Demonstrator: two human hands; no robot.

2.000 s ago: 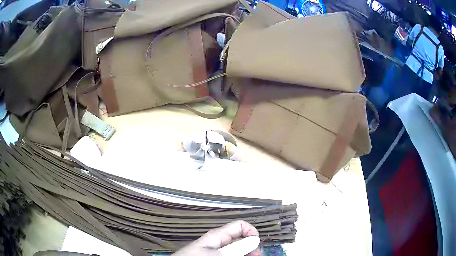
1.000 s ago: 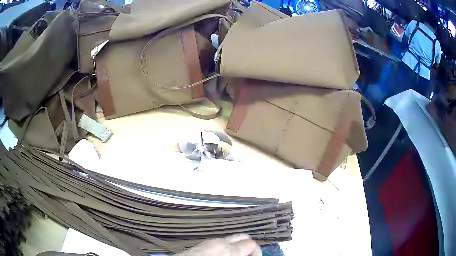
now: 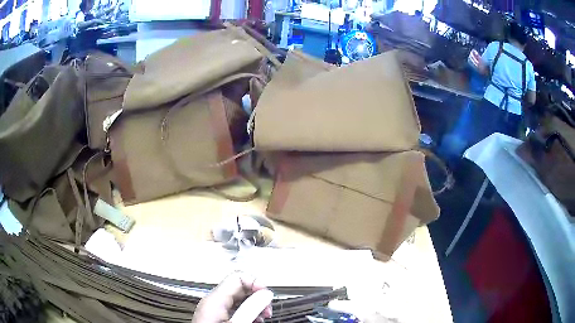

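A bundle of long narrow brown straps runs along the near side of the table, its cut ends at the right. My left hand is at the bottom over the straps, fingers curled, with a white covering on one digit. Whether it grips a strap is hidden. A pale, washed-out shape that looks like my right hand is cut off by the bottom edge, beside the strap ends. A small dark, shiny item lies against it; what it is and whether it is held cannot be told.
Brown bags with reddish bands are piled behind. A crumpled grey-white item lies mid-table. A pale block and white piece are at left. A person stands back right, beyond a white-covered edge.
The view has tilted up, showing more of the room. My left hand shows more fully and farther left over the straps. The pale shape and dark item have appeared by the strap ends.
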